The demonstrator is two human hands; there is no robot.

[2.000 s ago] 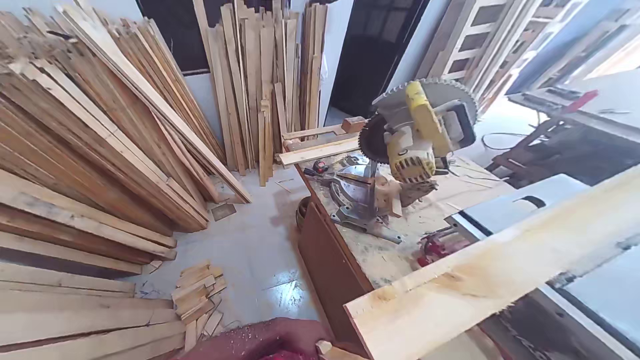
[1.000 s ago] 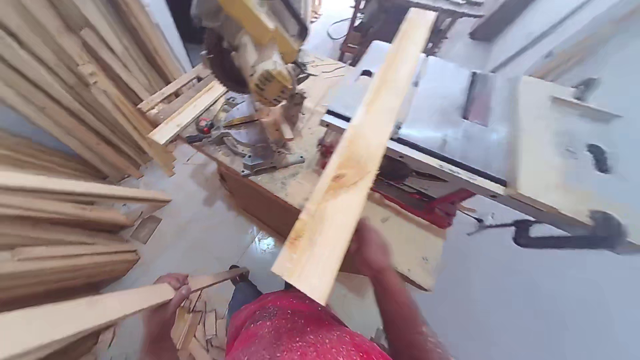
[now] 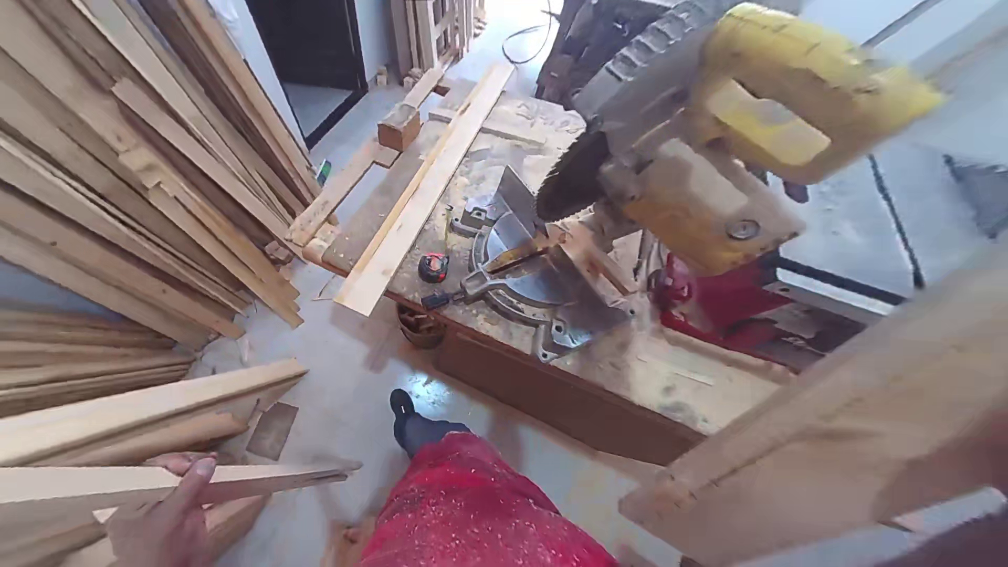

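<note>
My left hand (image 3: 169, 504) grips a long, narrow wooden strip (image 3: 260, 476) at the lower left, with the thumb on top. At the lower right, a wide wooden board (image 3: 835, 449) slants upward close to the camera. My right hand (image 3: 957, 465) shows only as a blurred shape against that board at the right edge; its fingers are hidden. A miter saw (image 3: 740, 150) with a yellow handle and toothed blade stands on the workbench, its head raised. Left of its base, a tape measure (image 3: 433, 268) lies beside a long pale board (image 3: 425, 193).
Many boards (image 3: 102, 157) lean along the left wall, and more planks (image 3: 142, 402) are piled below them. The workbench (image 3: 567, 402) has a brown side and sawdust on top. A bucket (image 3: 421, 324) stands under its edge. Red machine parts (image 3: 717, 299) lie behind the saw.
The view has swung left and nearer the miter saw. The wide board has moved to the lower right of the view. My left hand still holds the strip.
</note>
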